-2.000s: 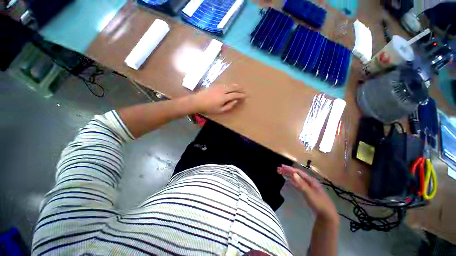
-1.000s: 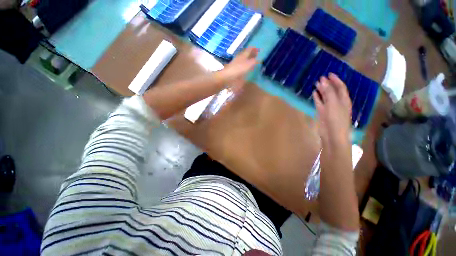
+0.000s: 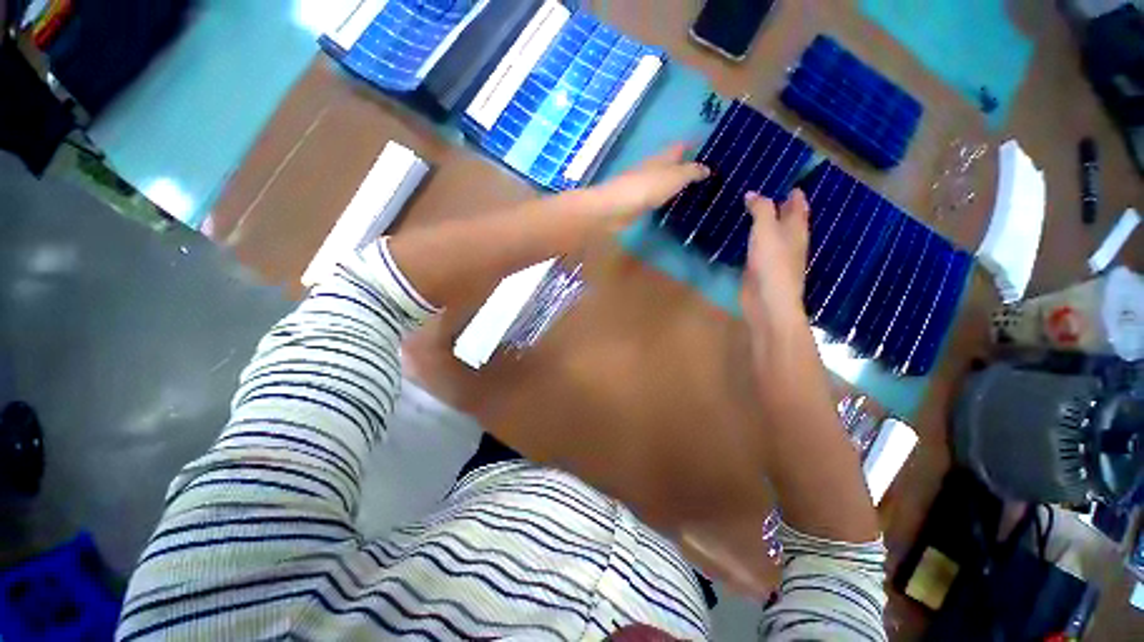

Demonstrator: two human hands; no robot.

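Two groups of dark navy solar cells with thin silvery lines lie on a blue-green sheet (image 3: 684, 270). My left hand (image 3: 646, 186) is at the near left edge of the left group (image 3: 738, 169), fingertips against or just over it. My right hand (image 3: 778, 251) is at that group's right side, near the gap to the right group (image 3: 888, 270). Its thumb and fingers are spread, with fingertips over the cells. Contact and grip are unclear; the right hand and forearm cover part of the cells.
Fanned bright blue cell stacks (image 3: 571, 100) lie at left, a dark blue cell stack (image 3: 853, 100) and phone (image 3: 734, 23) at the far side. White blocks (image 3: 370, 207) and silvery ribbon (image 3: 548, 307) lie nearer. A cup (image 3: 1110, 314) and grey motor-like body (image 3: 1035, 430) stand right.
Both hands have moved from the bench's near edge up to the cells. Over the last second my right hand moved left from the right group to the gap. The view has shifted too.
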